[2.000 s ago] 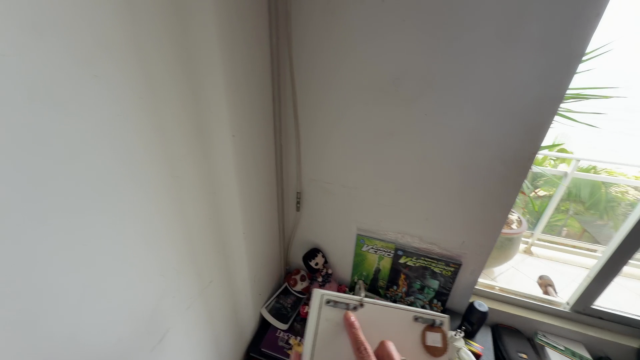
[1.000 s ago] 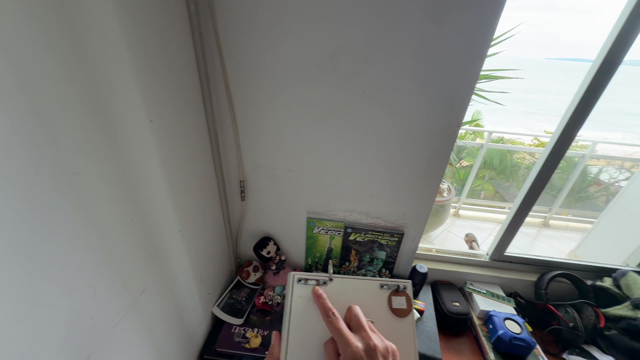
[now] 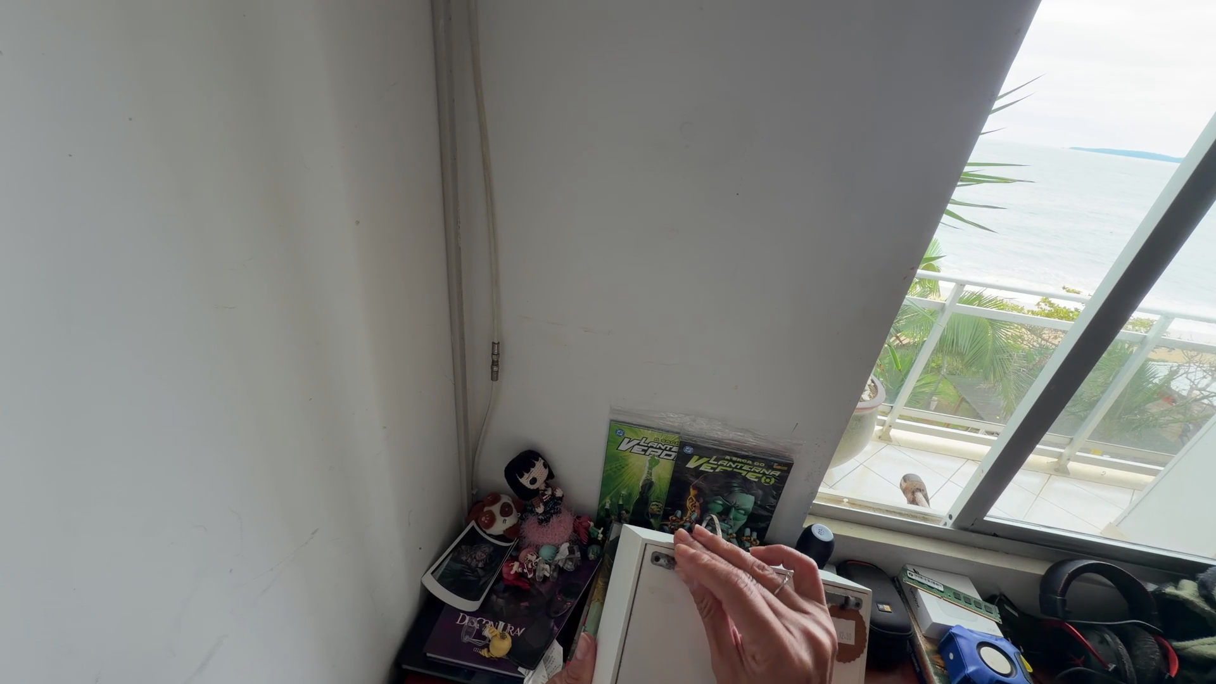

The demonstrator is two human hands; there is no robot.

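A white picture frame (image 3: 655,627), its back facing me with small metal hangers near its upper corners, is at the bottom centre. My left hand (image 3: 577,662) shows only as a fingertip or thumb at its left edge, gripping the frame's side. My right hand (image 3: 760,603), with a ring on one finger, lies over the frame's top edge and back, fingers together and bent across it. A brown tag (image 3: 848,629) with a pale label is at the frame's right side. Behind the frame, two comic books (image 3: 730,489) in clear plastic lean against the wall.
On the left, a doll (image 3: 537,489), small figurines and a dark book (image 3: 475,632) are piled. Headphones (image 3: 1102,608), a blue device (image 3: 981,655), a memory module (image 3: 950,591) and a black case (image 3: 876,600) lie at right, below a sliding window. A cable (image 3: 489,209) runs down the wall.
My right hand has gone from pointing with its index finger at the left hanger to lying across the frame's top edge. The frame looks more tilted.
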